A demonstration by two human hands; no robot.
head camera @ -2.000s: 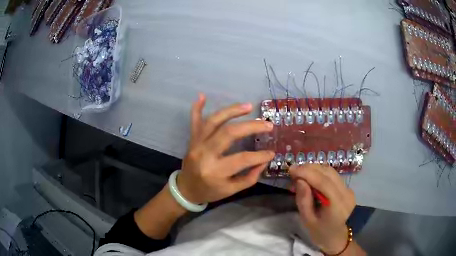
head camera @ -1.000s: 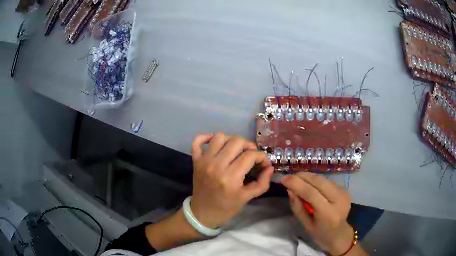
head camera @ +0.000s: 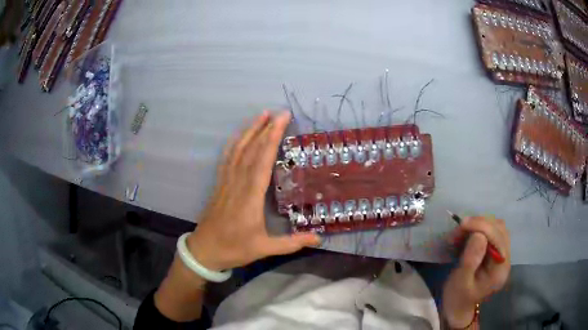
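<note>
A reddish-brown board [head camera: 351,182] lies flat near the table's front edge, with silver-white oval parts in two rows. Dark slots show at the left end of its lower row. Thin dark wires stick out past both long edges. My left hand [head camera: 248,193] is at the board's left end, fingers stretched upward along it, thumb apart near the lower left corner; contact with the board is not clear. My right hand [head camera: 480,258], right of the board, holds a red-handled pointed tool [head camera: 495,252], its thin tip pointing up-left, away from the board.
A clear tray [head camera: 115,109] of tangled white-and-purple parts stands at left, with a ridged metallic strip [head camera: 139,118] beside it. Small bits [head camera: 132,192] lie near the table edge. Similar boards [head camera: 71,38] lie at far left, and others [head camera: 551,138] overlap at right.
My left hand has opened out against the board's left end. My right hand and tool have moved right, off the board. The leftmost lower-row part no longer shows. The view has shifted.
</note>
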